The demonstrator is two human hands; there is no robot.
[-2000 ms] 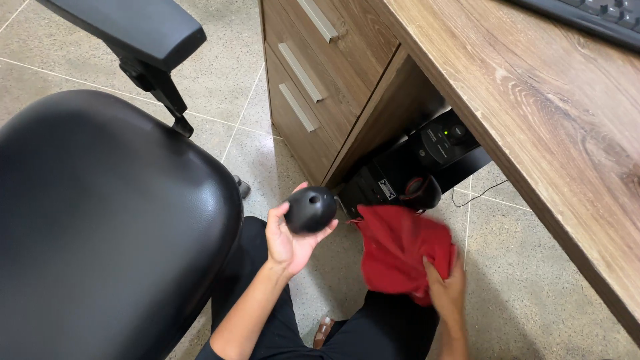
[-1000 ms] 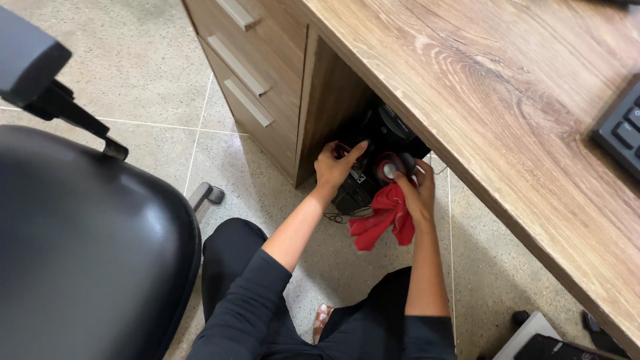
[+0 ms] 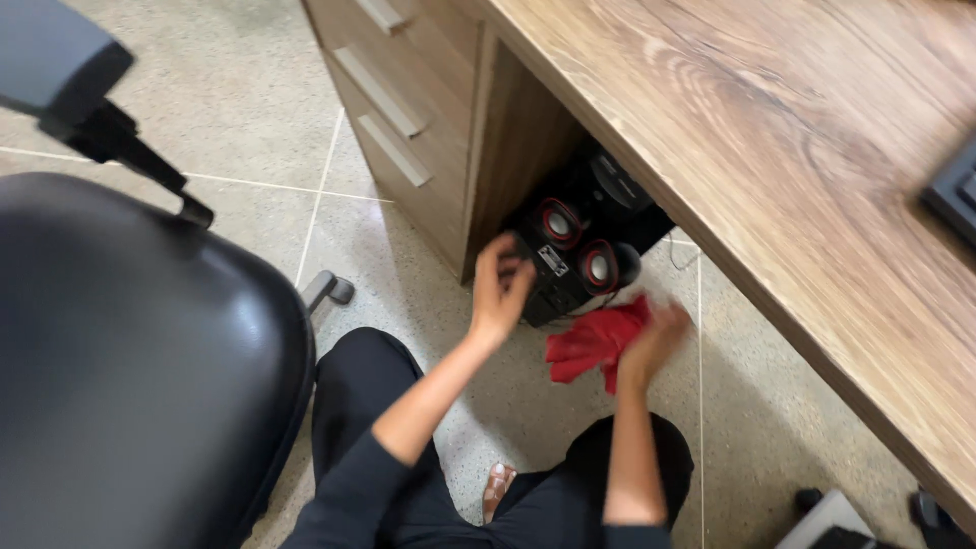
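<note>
Two small round black speakers with red rings, a left one (image 3: 560,223) and a right one (image 3: 599,267), sit on top of a black computer tower (image 3: 550,301) under the desk. My left hand (image 3: 499,290) is beside the tower's near left corner, fingers apart and curved, with nothing seen in it. A red cloth (image 3: 598,341) hangs from my right hand (image 3: 657,339), which is blurred, below and to the right of the speakers. Behind the speakers is a black device (image 3: 618,183), partly hidden by the desk edge.
The wooden desktop (image 3: 732,114) overhangs the tower on the right, with part of a keyboard (image 3: 957,187) on it. A drawer unit (image 3: 412,99) stands to the left of the tower. A black chair (image 3: 145,343) fills the left side. A thin cable (image 3: 684,255) lies behind the speakers.
Two seconds ago my left hand held a round black speaker out over the floor; now it is empty and both speakers sit on the tower. My right hand has drawn back from the right speaker with the cloth.
</note>
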